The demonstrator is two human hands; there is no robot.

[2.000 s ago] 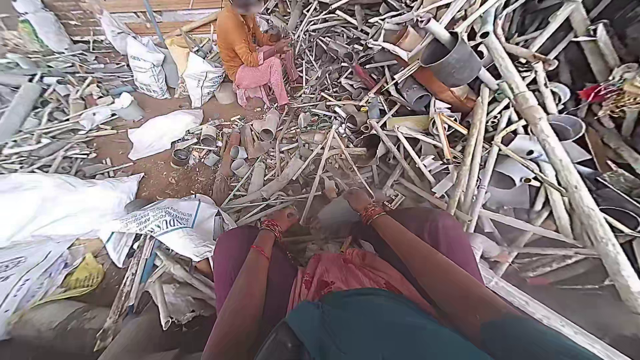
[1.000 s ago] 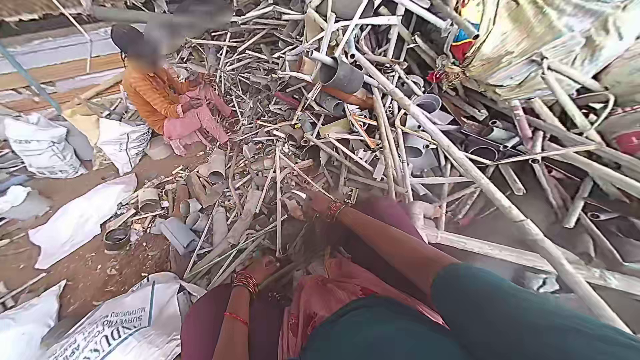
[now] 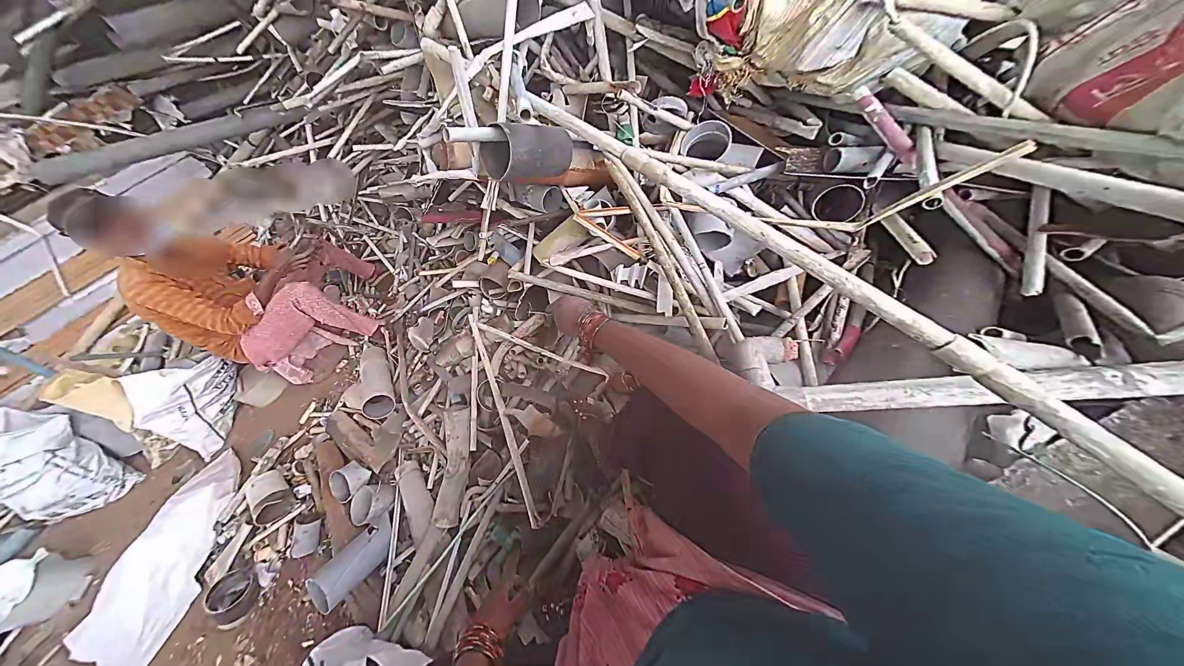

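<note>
My right hand reaches forward into the heap of scrap plastic pipes, its fingers partly hidden at the end of a pale pipe piece; whether it grips that piece I cannot tell. Low in the view, my left hand rests at the near side of the heap, beside thin strips and pipe offcuts, its fingers blurred. A grey pipe offcut lies left of it. Thin pale strips lie between the two hands.
A person in an orange top sits at the left by the heap. A long pale pole crosses the right side. White sacks lie at the lower left. A wide grey pipe stands out farther back.
My right hand has moved forward into the heap, away from my lap. My left hand stays low near my knees. The view has swung to the right.
</note>
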